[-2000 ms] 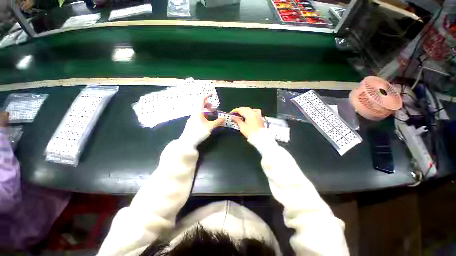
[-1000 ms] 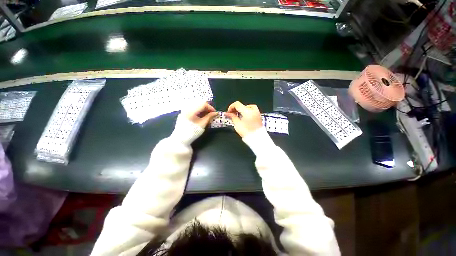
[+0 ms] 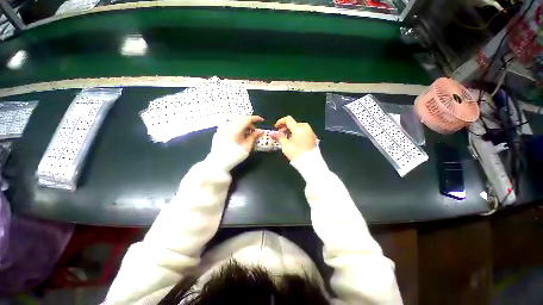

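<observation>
A white board panel (image 3: 268, 142) with black marks shows between my hands, over the bench. My left hand (image 3: 243, 132) holds its left end in the fingertips. My right hand (image 3: 295, 138) holds its right end, and a small white bit shows past that hand. The hands hide both ends of the panel. The loose panel pile (image 3: 196, 110) lies fanned just left of and beyond my left hand. The right-hand panel stack (image 3: 387, 134) lies slanted on a clear plastic bag (image 3: 338, 114), right of my hands.
A bagged panel pack (image 3: 77, 138) lies at the left, with a smaller bagged panel (image 3: 15, 119) at the left edge. A pink round slotted fan (image 3: 446, 106), a dark phone (image 3: 452, 173) and a white power strip (image 3: 493, 164) stand or lie at the right. The green belt (image 3: 238, 47) runs beyond.
The panel between my hands now shows only a short part. The long section that stuck out right of my right hand is no longer seen there. The view has shifted slightly.
</observation>
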